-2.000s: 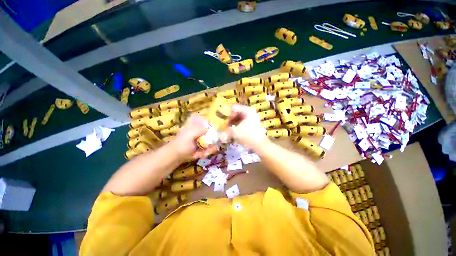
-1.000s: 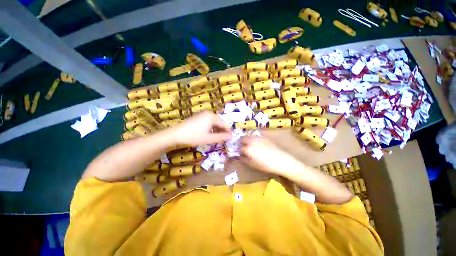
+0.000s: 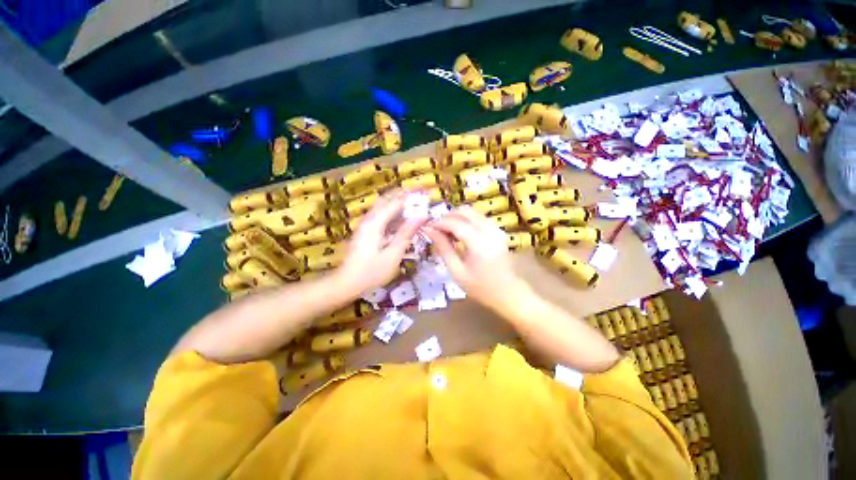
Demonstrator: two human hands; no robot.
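Note:
My left hand (image 3: 380, 242) and my right hand (image 3: 472, 246) are close together over the middle of the work board (image 3: 497, 325). A white wired piece (image 3: 416, 206) is between the fingertips of my left hand. My right fingertips are at its lower right edge, by a bit of red lead; whether they grip it is too blurred to tell. A small heap of white wired pieces (image 3: 432, 286) lies just below the hands. Rows of yellow housings (image 3: 474, 160) lie around the hands on the board.
A large heap of white wired pieces (image 3: 690, 178) lies at the right. A carton (image 3: 741, 323) with rows of yellow housings stands at lower right. Yellow parts, white cords and blue cylinders lie on the green belt (image 3: 338, 91). White scrap (image 3: 161, 256) lies at left. A grey post (image 3: 122, 127) crosses upper left.
Two seconds ago the hands held a yellow housing; it is no longer in them. Since one second ago both hands have moved up and together, with a white piece now at the left fingertips.

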